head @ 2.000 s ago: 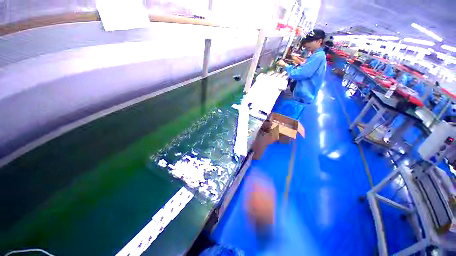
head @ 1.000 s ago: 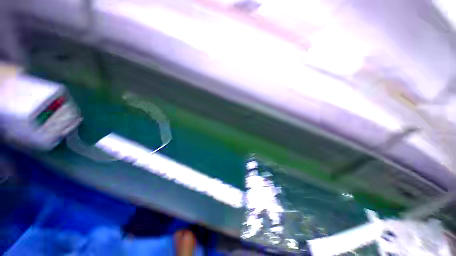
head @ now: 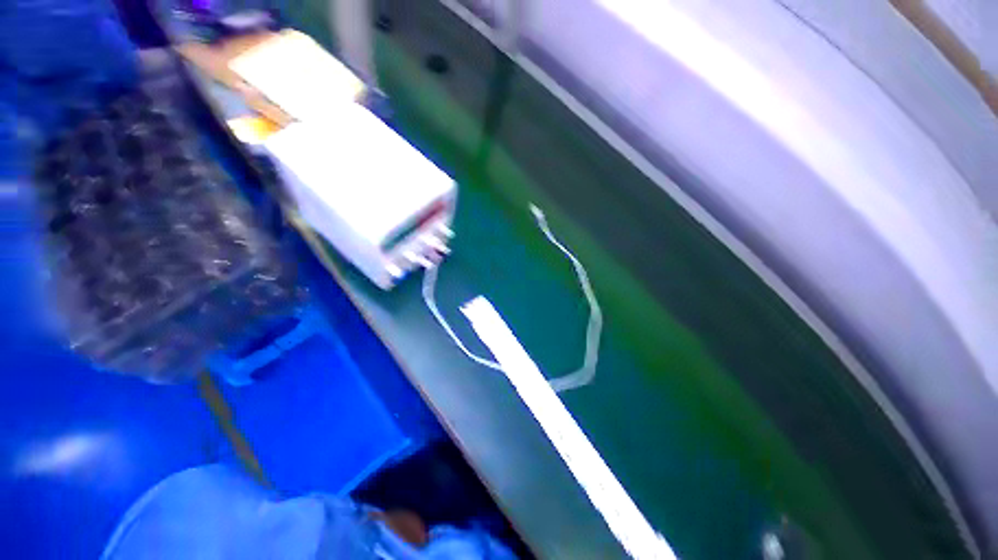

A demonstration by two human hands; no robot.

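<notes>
A long narrow white strip [head: 558, 421] lies flat on the dark-green surface. A thin white lead [head: 592, 301] curves from the front of the white power supply box [head: 350, 181], meets the strip and ends in a small pale tip further back, with no unit on it. At the bottom edge, a small blurred part of a hand [head: 405, 526] shows at the end of a blue sleeve; it seems to be my left hand, its fingers cannot be made out. My right hand is not in view.
Stacked dark-looking blister trays [head: 153, 235] stand beside the bench at left, by a blue bin [head: 317, 405]. A cream flat box [head: 296, 74] is behind the supply. A pale curved panel [head: 766, 219] runs along the far side. A small blurred shiny thing shows at bottom right.
The view has swung left: the supply and tray stack have come in, and the clear tray with white bits has almost or wholly gone out. The hand at the bottom edge stays low and partly hidden.
</notes>
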